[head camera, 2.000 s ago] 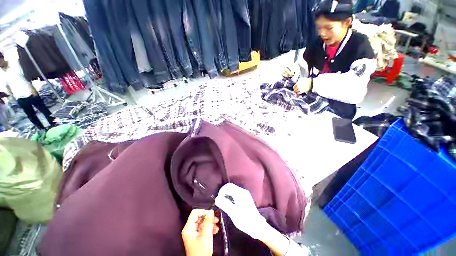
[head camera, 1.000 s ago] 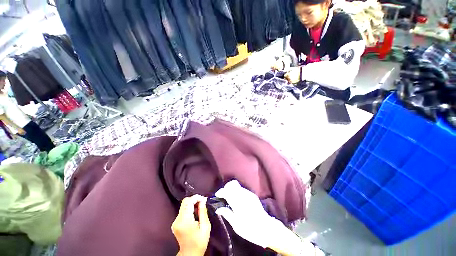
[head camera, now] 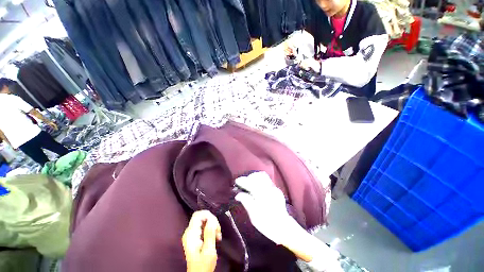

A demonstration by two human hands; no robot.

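Observation:
A plaid jacket lies inside out on the table, its maroon lining (head camera: 135, 207) facing up. A dark round hollow in the lining (head camera: 204, 172) opens just beyond my hands. A thin pale strip (head camera: 238, 234) runs along the lining between my hands. My left hand (head camera: 201, 240), bare, is at the strip's left, thumb and fingertips together, pinching the dark lining edge. My right hand (head camera: 261, 202), in a white glove, is at the hollow's right rim, closed on a small dark tool, probably thread snips (head camera: 241, 188), mostly hidden by the glove.
Grey-white plaid fabric (head camera: 186, 106) covers the table beyond the lining. A dark phone (head camera: 360, 109) lies at the far right. A person (head camera: 350, 42) handles dark plaid there. A blue crate (head camera: 424, 175) stands right, green and beige sacks (head camera: 34, 212) left. Jeans (head camera: 154, 42) hang behind.
My right hand has lifted away from my left and moved up toward the hollow's rim, showing the dark tool. My left hand has dropped slightly. The pale strip shows more.

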